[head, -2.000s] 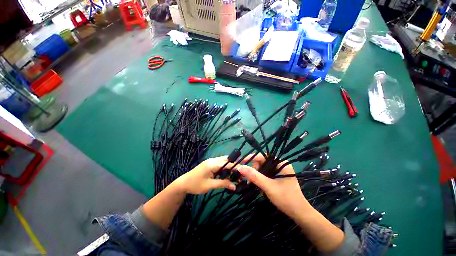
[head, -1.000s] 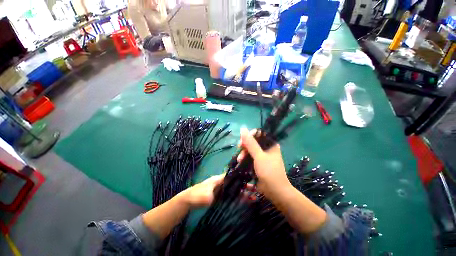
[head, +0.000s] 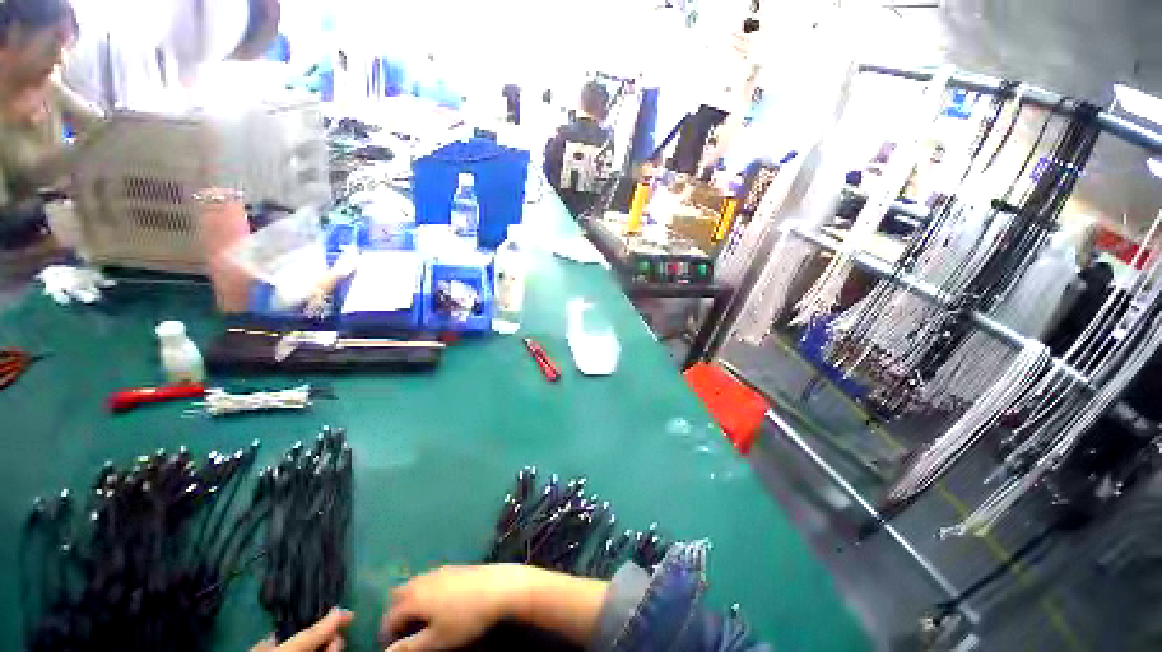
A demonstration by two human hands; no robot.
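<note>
A black cable bunch (head: 306, 529) lies with its plugs towards the far side, against the right side of the left heap of DC power cables (head: 140, 548). My left hand (head: 308, 634) is at the bunch's near end, mostly cut off by the bottom edge; its grip cannot be told. My right hand (head: 446, 606) is to the right of the bunch, low over the mat, fingers loosely bent and apart, with no cable seen in it. The right heap of cables (head: 567, 522) lies beyond my right forearm, partly hidden by it.
A red-handled tool (head: 159, 396), white strips (head: 259, 400), a small white bottle (head: 179, 353) and a dark case (head: 242, 352) lie beyond the cables. Blue bins (head: 459, 296), a cut plastic bottle (head: 593, 341) and red-handled cutters (head: 542, 359) stand or lie farther right. Cables hang on racks at right. Two people are behind.
The bunch that was raised in my hands now lies beside the left heap. My right hand has come off it. The view has turned right, bringing the hanging racks into sight.
</note>
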